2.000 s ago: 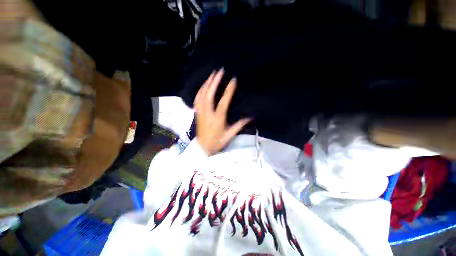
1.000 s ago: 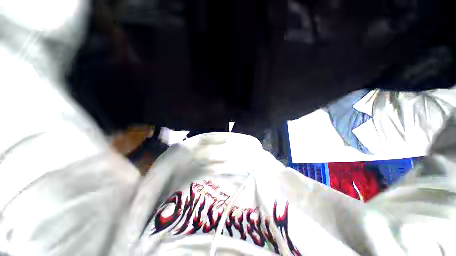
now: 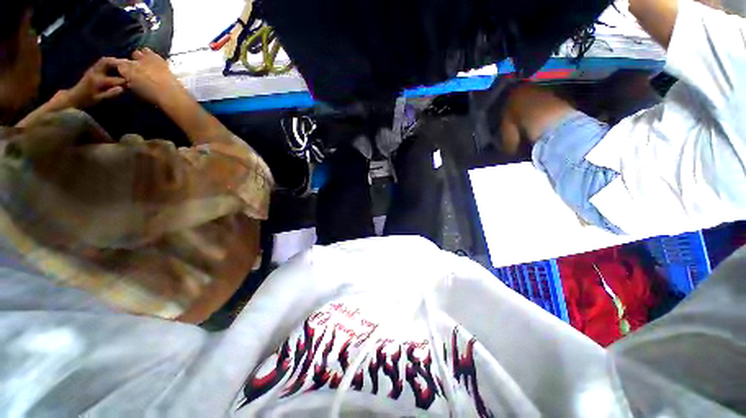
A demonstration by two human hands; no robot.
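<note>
Neither of my hands shows in the head view; only my white sleeves and the front of my white hoodie with dark-red lettering are seen. A large black garment piece (image 3: 393, 41) bunches at the top middle, over the blue edge of the worktable (image 3: 245, 102). What holds it up is hidden. On the tabletop left of the cloth lie yellow loops (image 3: 263, 51), perhaps shears, with thin dark bands beside them. Black-and-white cords (image 3: 303, 139) hang under the table edge. My dark-clad legs show below the table.
A person in tan plaid (image 3: 147, 188) sits close at left, hands together over black cloth. At right, a person in a white top (image 3: 687, 139) and blue shorts sits near a white panel (image 3: 532, 212). A blue crate (image 3: 532, 286) holds red fabric (image 3: 605, 286).
The black cloth has gone from over my lap to the top middle, uncovering the table edge and my legs. The hand seen two seconds ago is out of view.
</note>
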